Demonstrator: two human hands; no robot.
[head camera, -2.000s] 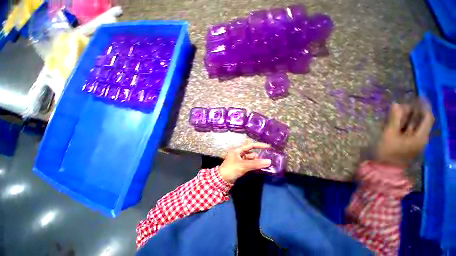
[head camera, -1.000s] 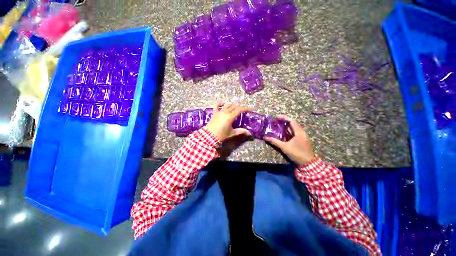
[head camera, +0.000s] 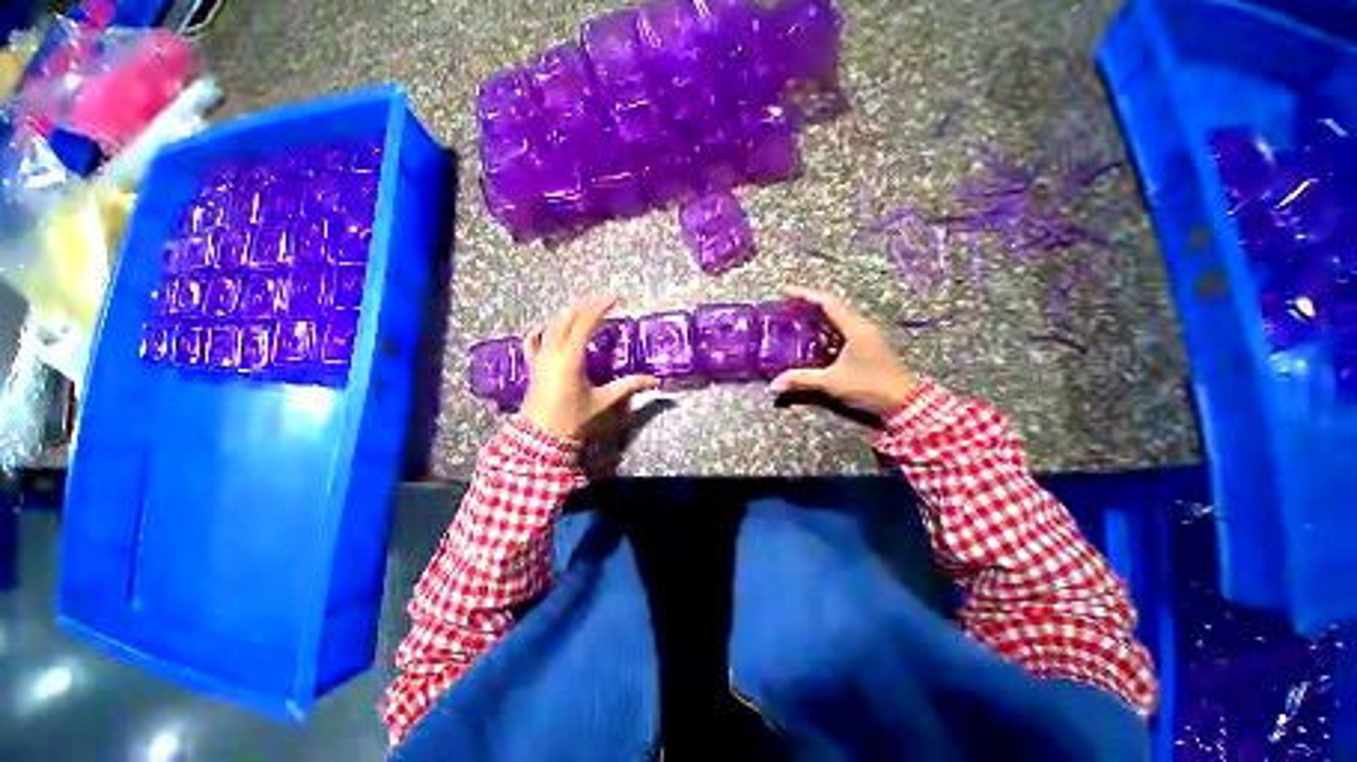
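A row of several clear purple moulded parts lies near the table's front edge. My left hand is around the row toward its left end, fingers behind and thumb in front, with a part showing beyond it on the left. My right hand grips the right end part between fingers and thumb. No cutter shows in either hand. A single purple part lies behind the row, close to the larger block of purple parts.
A blue tote at left holds neat purple rows and overhangs the table edge. Purple trimmings are scattered at right on the speckled table. Another blue tote with jumbled purple parts is at the right edge. Plastic bags lie upper left.
My right hand has come from the far right to the row's right end. My left hand has moved left along the row. The parts, bent in a curve before, now form a straighter row.
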